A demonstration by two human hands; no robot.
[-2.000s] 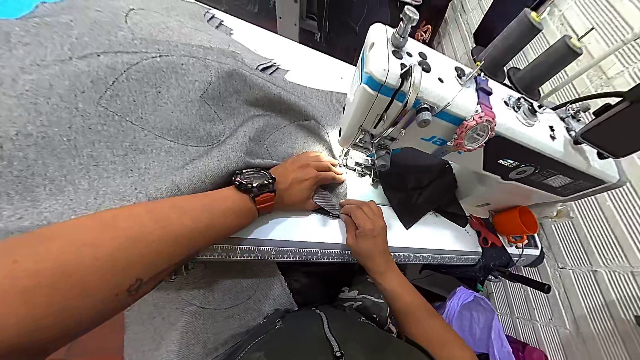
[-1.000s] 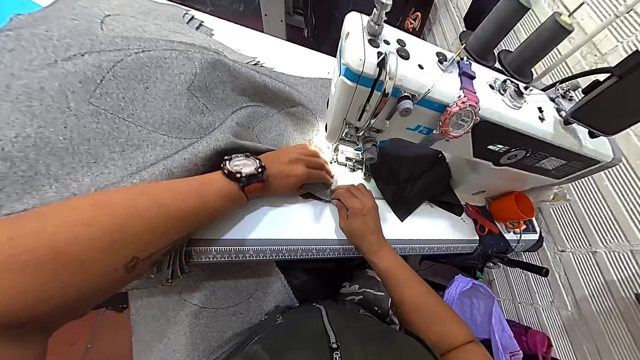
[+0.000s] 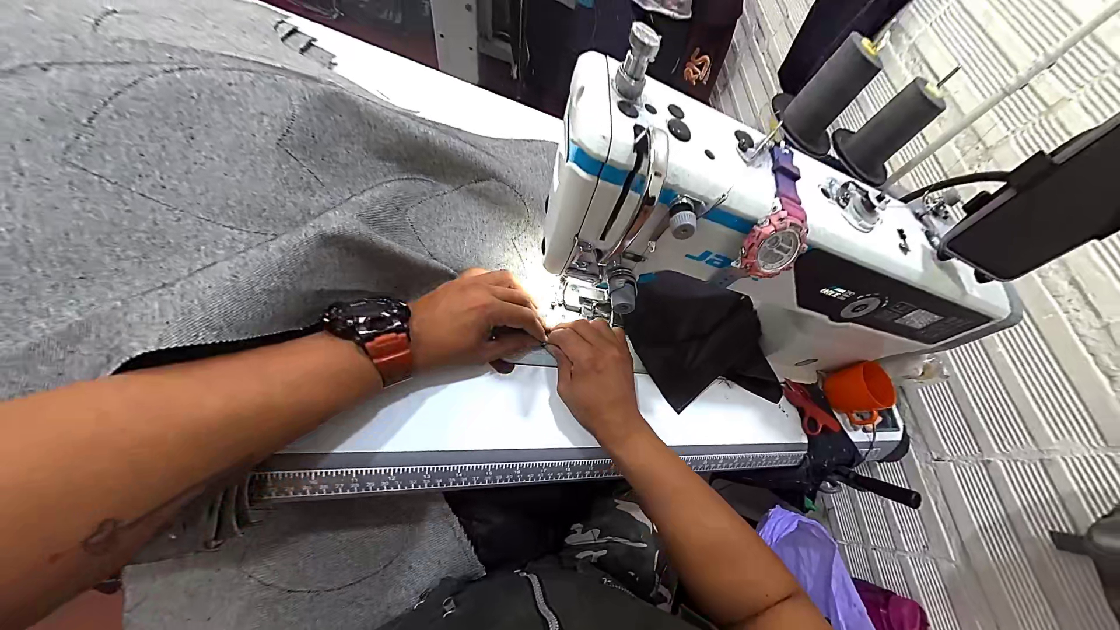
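A large grey knit fabric with stitched curved lines spreads over the left of the table, its edge running to the sewing machine's needle area. My left hand, with a black and orange watch on the wrist, pinches a fabric edge just left of the presser foot. Against its fingertips, my right hand pinches the same edge directly in front of the foot. What lies between the fingers is mostly hidden. The white sewing machine has its lamp lit. Black cloth lies right of the foot.
A measuring tape strip runs along the table's front edge. At the right end are red-handled scissors and an orange mug. A pink and purple watch is strapped round the machine arm; thread cones stand behind.
Both hands have come closer together near the presser foot. Two seconds ago a small dark piece showed between them; now their fingertips meet over the edge.
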